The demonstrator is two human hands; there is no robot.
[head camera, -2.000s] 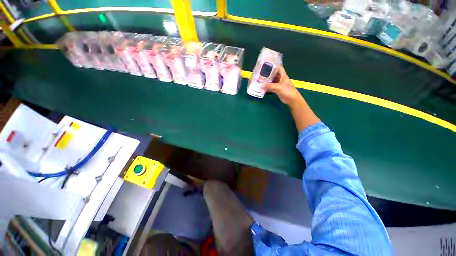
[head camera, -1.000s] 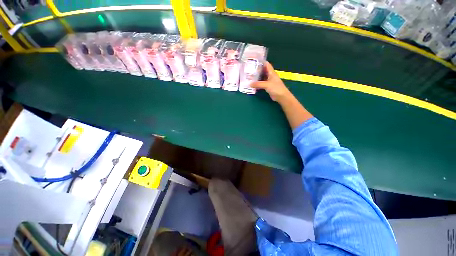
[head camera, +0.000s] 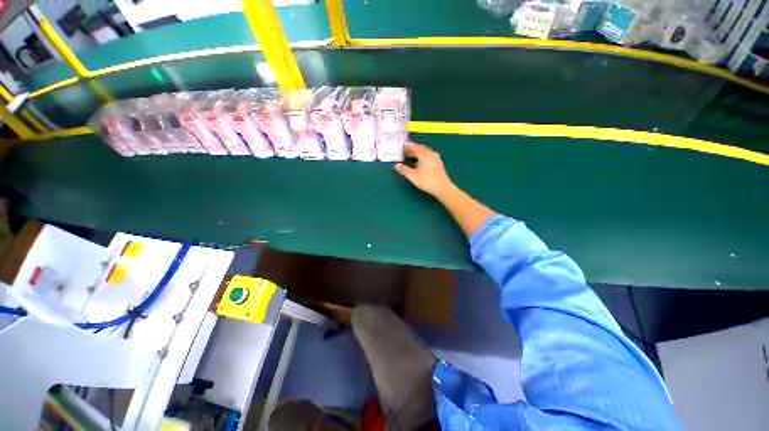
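A row of clear plastic packs [head camera: 253, 126] with pink-white contents stands side by side on the green conveyor belt [head camera: 320, 198]. The packs are upright and close together. My right hand [head camera: 424, 171] is at the right end of the row, its fingertips at the lower right corner of the last pack [head camera: 391, 126]. The thumb and fingers are apart and the hand does not grip the pack. My left hand is not in view.
A yellow post [head camera: 274, 46] rises behind the row. Loose bagged packs [head camera: 620, 21] lie at the upper right. At the lower left are a yellow box with a green button [head camera: 246, 298], a white machine table [head camera: 198, 282] and a blue hose [head camera: 160, 290].
The pack my right hand was carrying has joined the right end of the row. My hand has since let go and slid down to its lower corner. The camera view has shifted.
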